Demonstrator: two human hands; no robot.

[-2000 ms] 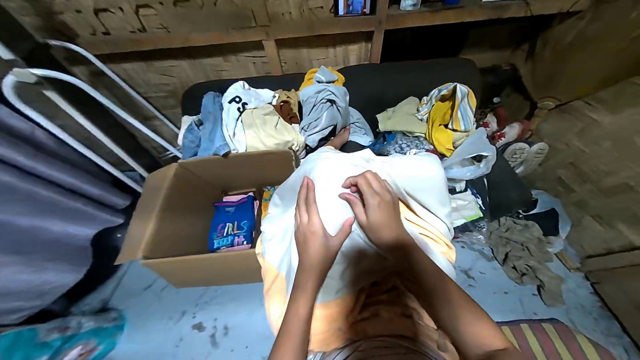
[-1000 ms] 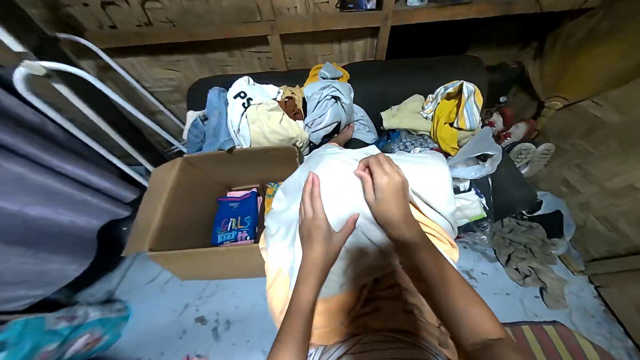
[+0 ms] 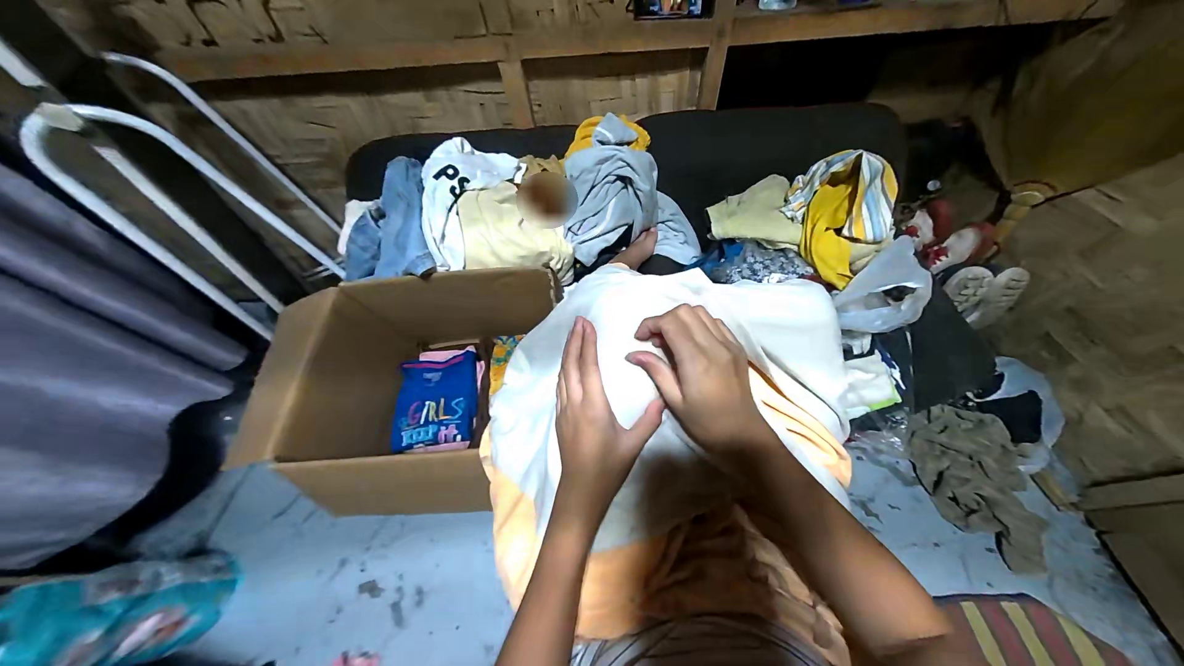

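Note:
A white and pale orange cloth (image 3: pixel 610 305) lies spread over my lap and legs. On its white part my left hand (image 3: pixel 597 416) rests flat, fingers together and thumb apart, holding nothing. Just right of it, my right hand (image 3: pixel 703 370) touches the cloth with bent fingers; whether it pinches any fabric is unclear. One bare foot (image 3: pixel 636 250) sticks out beyond the cloth's far edge. To the left stands an open cardboard box (image 3: pixel 388 481) with a folded blue printed garment (image 3: pixel 435 402) and other folded clothes inside, partly hidden by the cloth.
Piles of clothes, with a grey garment (image 3: pixel 610 190) and a yellow one (image 3: pixel 828 236), lie on a black couch (image 3: pixel 684 143). At right are a plastic bag (image 3: pixel 888 287), shoes (image 3: pixel 985 291) and a brown cloth (image 3: pixel 980 481) on the floor. White metal rails (image 3: pixel 185 153) stand at left.
My right hand has shifted over the white cloth, first raised with its fingers closer together, now lower and nearer my left hand. The left hand stays in about the same place.

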